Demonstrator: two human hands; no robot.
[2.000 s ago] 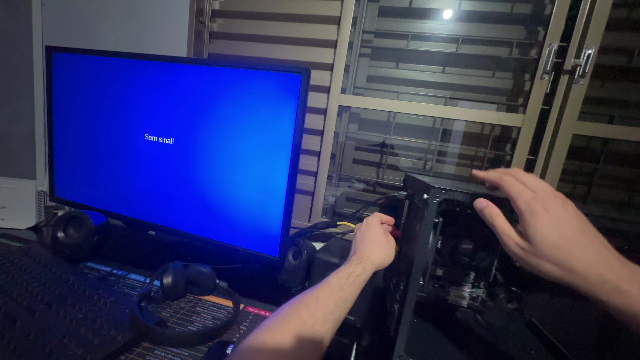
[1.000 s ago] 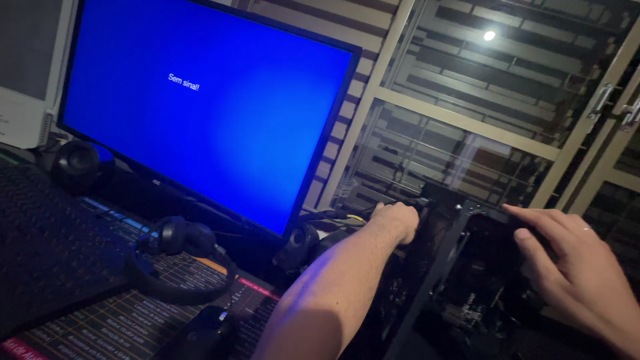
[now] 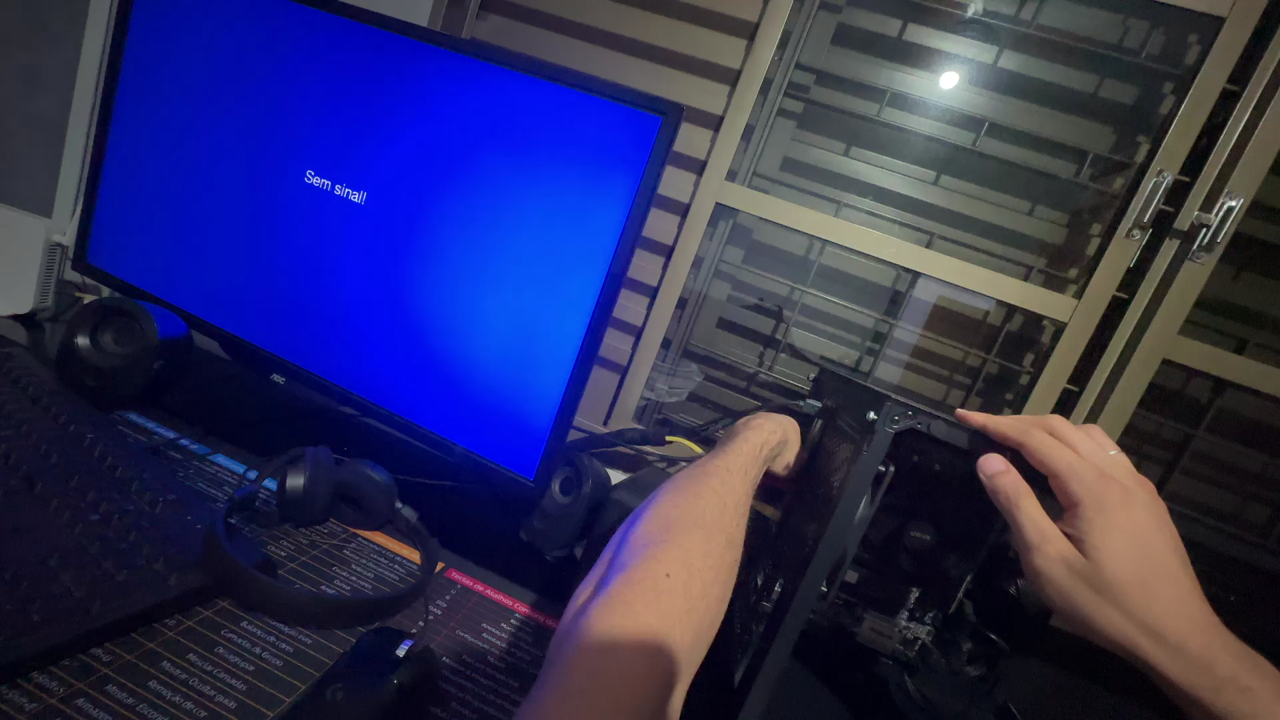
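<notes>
A black computer case (image 3: 850, 530) with its side open stands at the lower right, dark parts and wiring showing inside. My left hand (image 3: 772, 440) reaches to the back of the case; its fingers are hidden, so what they touch or hold cannot be told. Dark cables and one yellow cable (image 3: 684, 444) lie just left of that hand. My right hand (image 3: 1060, 490) is spread at the upper edge of the case, index fingertip at the top rim and thumb apart, with nothing between them.
A monitor (image 3: 370, 220) with a blue screen stands at the left, between two small speakers (image 3: 122, 345). Headphones (image 3: 320, 540), a keyboard (image 3: 90, 500) and a black mouse (image 3: 370, 675) rest on a printed desk mat (image 3: 200, 650). Behind the case is a metal-framed window (image 3: 890, 245).
My left hand has gone from the cables beside the case to farther behind its back edge, and its fingers have passed out of sight. The view has tilted.
</notes>
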